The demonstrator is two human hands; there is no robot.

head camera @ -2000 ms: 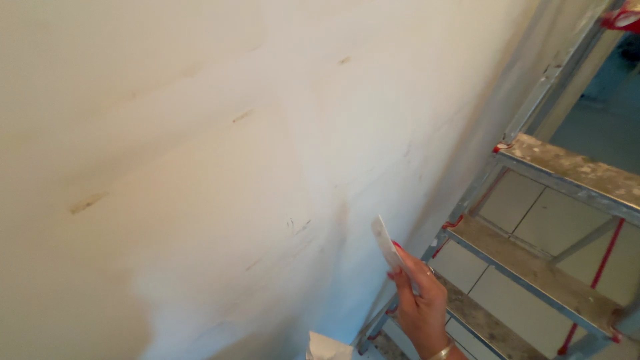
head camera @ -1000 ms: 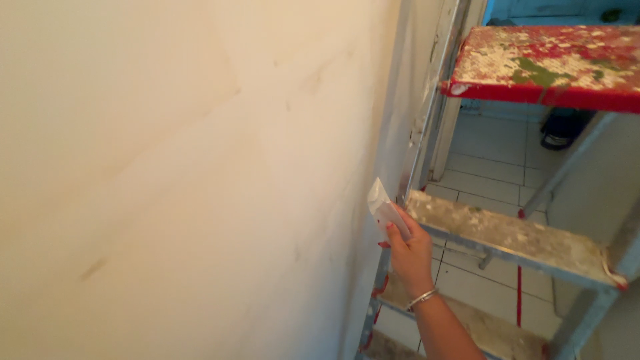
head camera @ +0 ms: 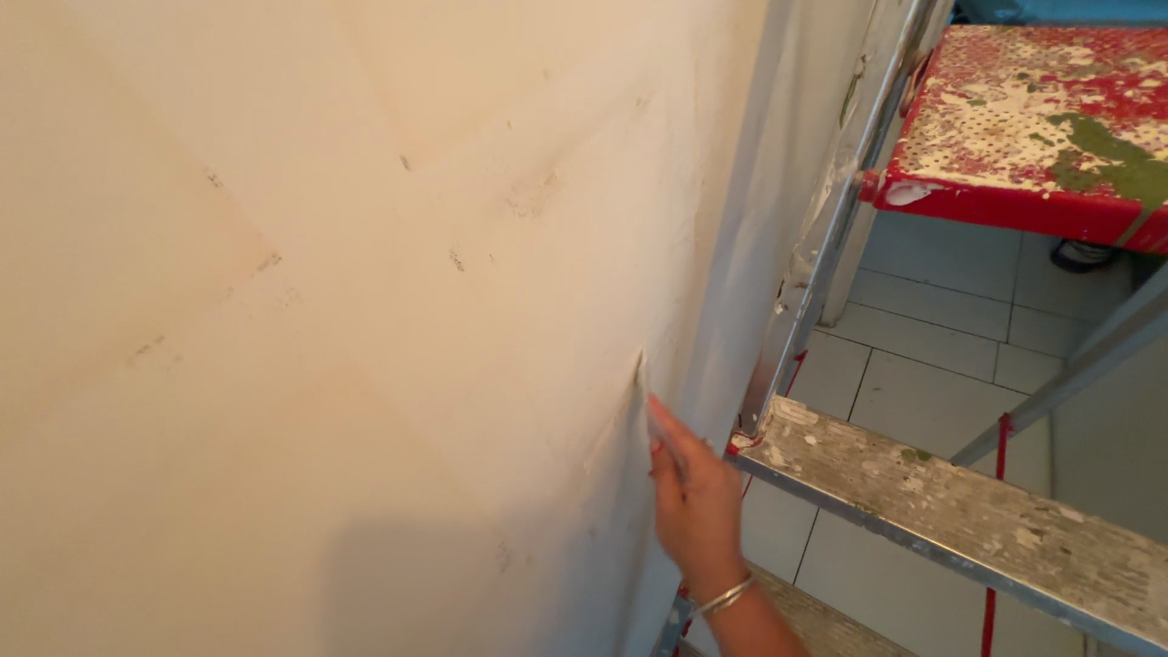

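Observation:
My right hand (head camera: 701, 497), with a metal bangle at the wrist, grips a thin, pale flat tool (head camera: 664, 436), possibly a scraper or putty knife. The tool is seen nearly edge-on, and its tip meets the off-white wall (head camera: 511, 365) near the wall's right-hand edge. Small dark scuffs and rough patches mark the wall, and a crease or ridge runs down and left from the tool's tip. My left hand is out of view.
A paint-spattered metal stepladder stands close on the right, with a red top platform (head camera: 1022, 137) and a worn step (head camera: 949, 493) beside my wrist. White floor tiles (head camera: 912, 374) show between its parts. A dark object (head camera: 1084, 255) lies beyond, under the platform.
The flat tool, seen broad side on a second ago, is now nearly edge-on with its tip at the wall. The view has shifted, showing the ladder's red platform, absent at first except for a corner.

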